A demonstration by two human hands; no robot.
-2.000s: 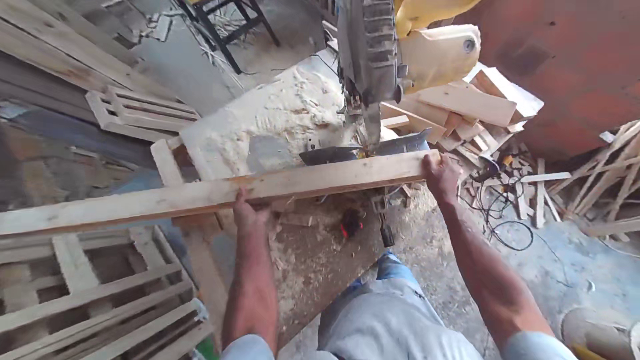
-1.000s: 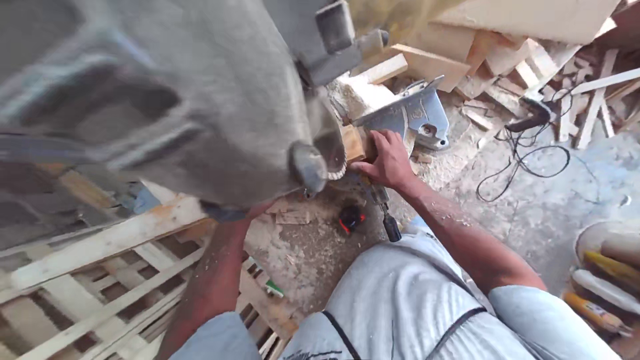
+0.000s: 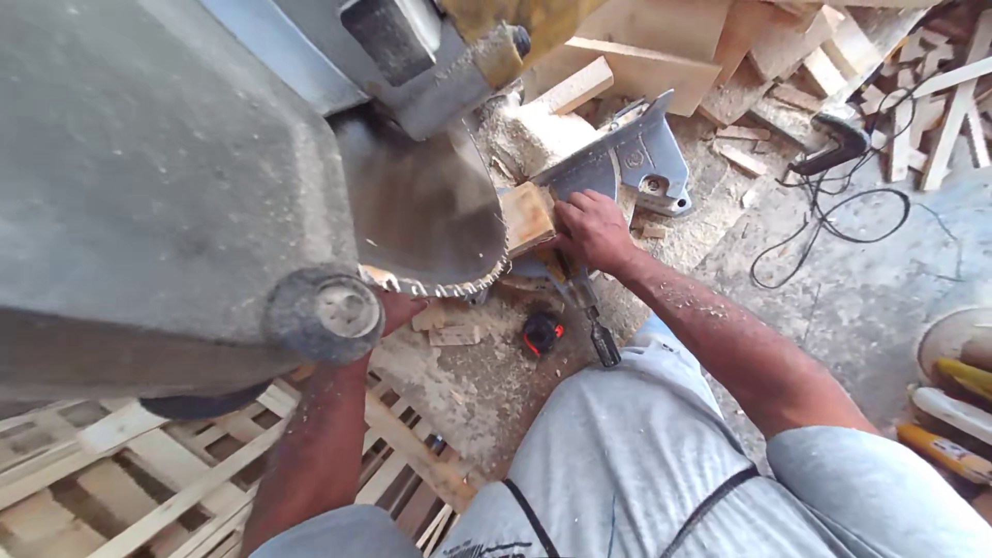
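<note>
A miter saw's toothed blade (image 3: 434, 209), blurred as if spinning, stands at the centre beneath its large grey guard (image 3: 170, 186). Just right of the blade, a short wooden piece (image 3: 528, 217) rests by the saw's metal fence (image 3: 620, 151). My right hand (image 3: 593, 229) grips the end of that piece, fingers close to the fence. Left of the blade, my left hand (image 3: 399, 310) is mostly hidden by the guard and blade; what it holds cannot be seen. Below the piece are a clamp-like rod with a black handle (image 3: 603, 345) and a black and red tape measure (image 3: 541, 333).
Wooden offcuts (image 3: 659, 58) lie heaped behind the fence. At the right are a coiled black cable (image 3: 829, 209) and a bucket (image 3: 957, 341) beside yellow-handled things. Slatted wooden frames (image 3: 194, 480) fill the lower left. Sawdust covers the bench top (image 3: 465, 387).
Two seconds ago both hands held a long board across the saw. The saw head now looms large at the left, the view being much closer, and covers most of the board and my left hand.
</note>
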